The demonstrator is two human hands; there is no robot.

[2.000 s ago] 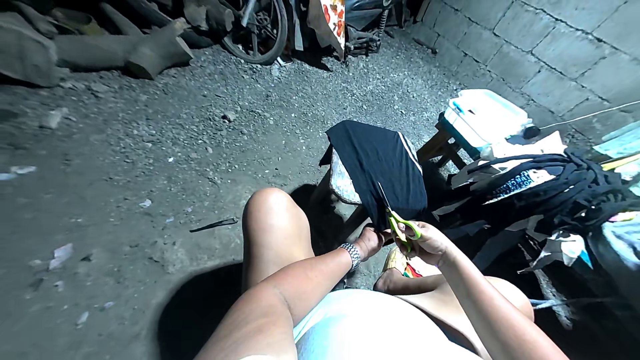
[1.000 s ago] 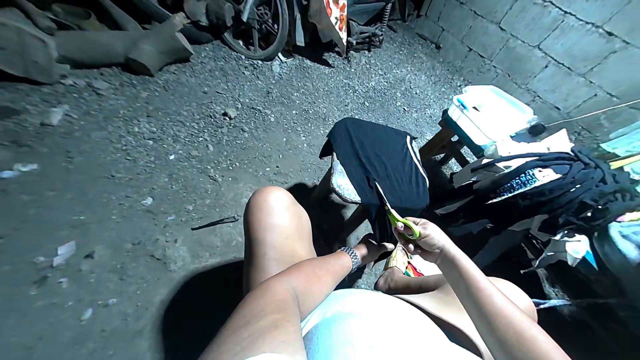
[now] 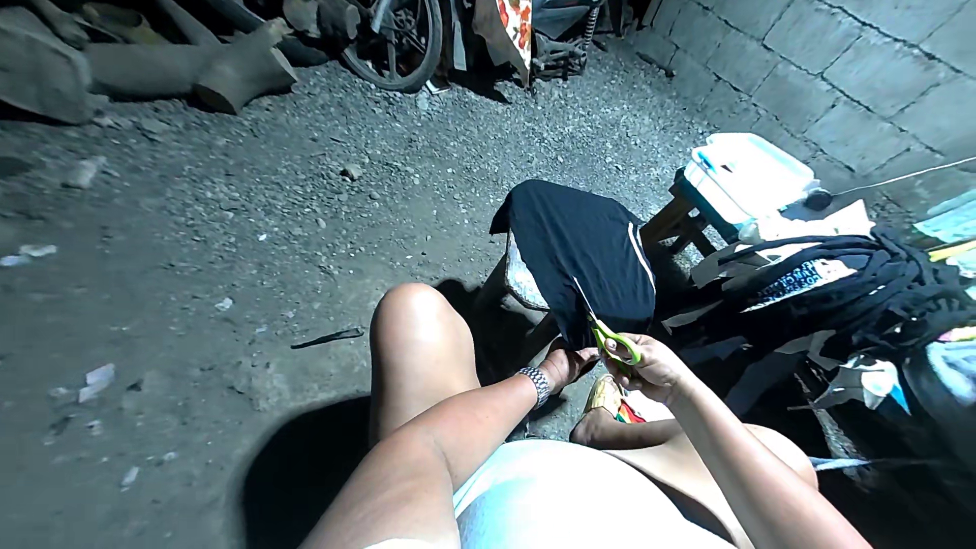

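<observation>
A piece of black fabric [image 3: 576, 244] with a white stripe near its right edge lies over a low stool [image 3: 524, 278]. My left hand [image 3: 566, 366], with a metal-banded watch on its wrist, grips the fabric's near edge. In my right hand [image 3: 644, 366] is a pair of scissors with yellow-green handles [image 3: 616, 345]. Their blades point up and away over the near part of the fabric, and whether they cut into it cannot be told. The fingertips of both hands are close together, partly hidden by the handles and the cloth.
Right of the stool, a white plastic container [image 3: 751, 175] rests on a wooden stool [image 3: 675, 221]. A heap of dark fabric strips [image 3: 884, 282] lies nearer me. Logs [image 3: 152, 69] and a motorcycle wheel [image 3: 396, 46] are at the back, beside a concrete block wall [image 3: 839, 69]. A dark strip [image 3: 328, 338] lies on the ground.
The blades stood apart from the hand's cloth edge at slightly different angles earlier; both hands have shifted only a little, and the scissors stay in my right hand. The black fabric remains on the stool.
</observation>
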